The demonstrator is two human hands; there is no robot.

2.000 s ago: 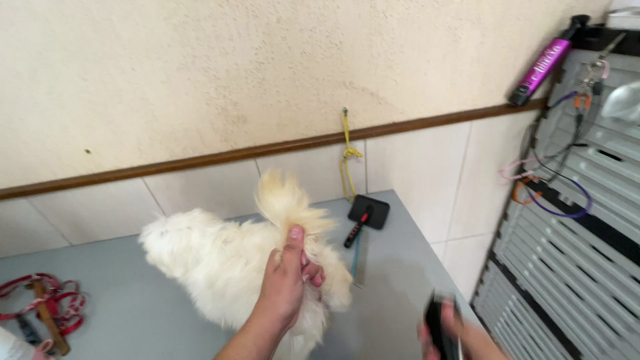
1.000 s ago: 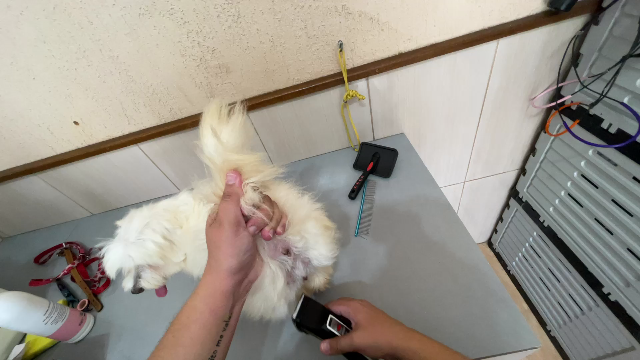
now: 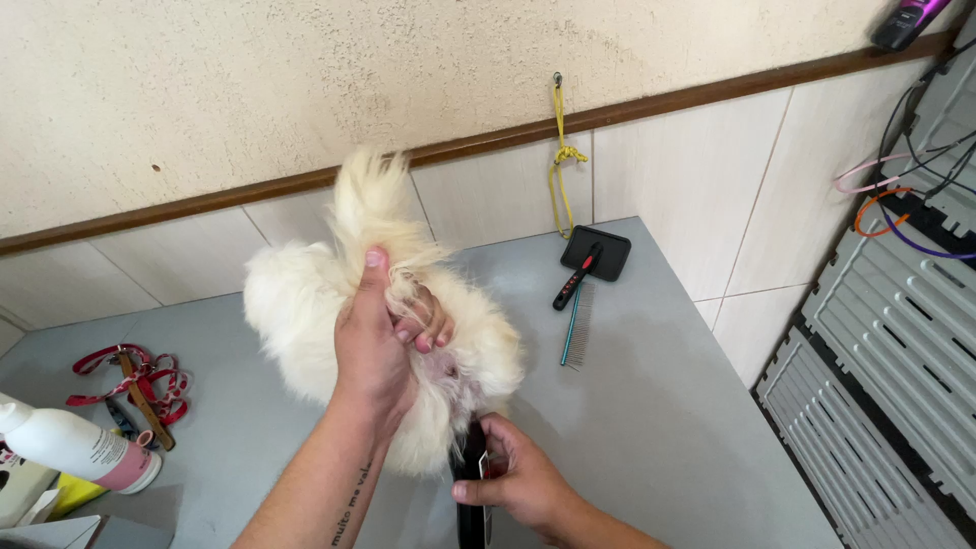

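A fluffy white dog [image 3: 297, 328] stands on the grey table [image 3: 640, 442] with its rear toward me. Its raised tail [image 3: 374, 206] is gripped at the base by my left hand [image 3: 381, 328], thumb up and fingers curled round it. My right hand [image 3: 518, 473] holds black hair clippers [image 3: 471, 488] upright below the dog's rear. The clipper head is at the fur between the hind legs, so its blade is hidden. To the right of the dog, a black slicker brush [image 3: 606, 253] and a metal comb with a teal spine [image 3: 578, 324] lie close together.
A red patterned harness [image 3: 164, 381], a wooden-handled tool [image 3: 143, 400] and a white spray or pump bottle [image 3: 69, 446] are at the left. A yellow cord [image 3: 561, 152] hangs on the wall. Grey slatted plastic panels [image 3: 900, 328] with cables and loops stand beyond the table's right edge.
The clippers in my right hand have come from the table's right side to the dog's rear, and now point up between its legs. My left hand keeps hold of the tail. The dog's head has turned away.
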